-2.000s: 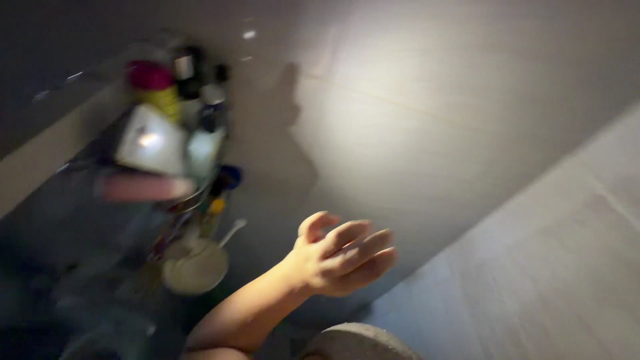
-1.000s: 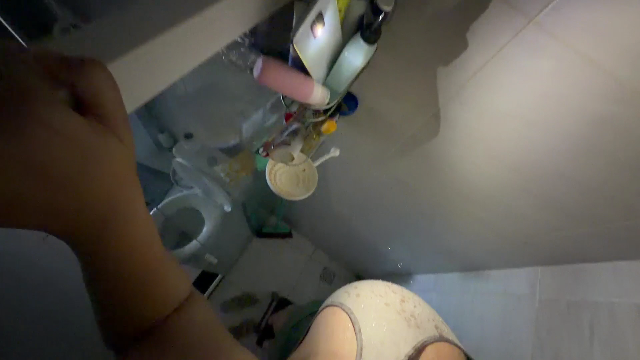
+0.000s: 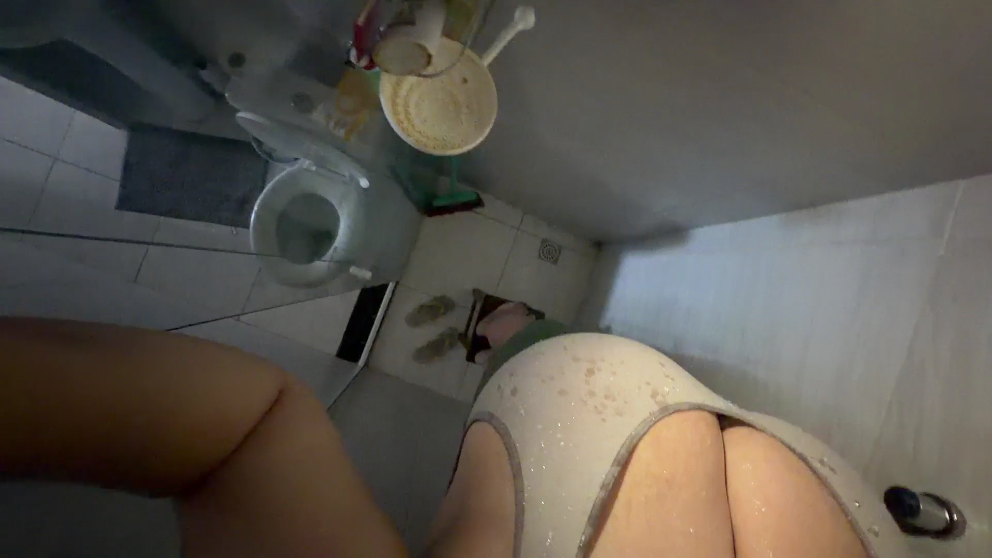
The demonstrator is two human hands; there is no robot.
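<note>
Neither of my hands is in view. A bare bent arm, which seems to be my left, crosses the lower left, its hand hidden beyond the frame edge. Below the camera is my light top (image 3: 566, 387), spotted and wet, with bare skin at its openings. A stained, off-white round dish or lid (image 3: 438, 108) is at upper centre. A white-handled item (image 3: 508, 35), whose lower end is hidden, sticks out beside it. A pale cup-like container (image 3: 403, 56) overlaps the dish; the rest of that cluster is cut off by the top edge.
Left are a toilet with raised lid (image 3: 306, 229) and a grey mat (image 3: 190, 174). A green broom or brush (image 3: 453, 200), a floor drain (image 3: 549, 251) and slippers (image 3: 430, 311) are on the tiled floor. A dark metal fixture (image 3: 926, 511) sits lower right.
The hand seen with curled fingers at centre, then at the upper left, has left the frame. The view has swung down, and the bottles above the dish are out of sight.
</note>
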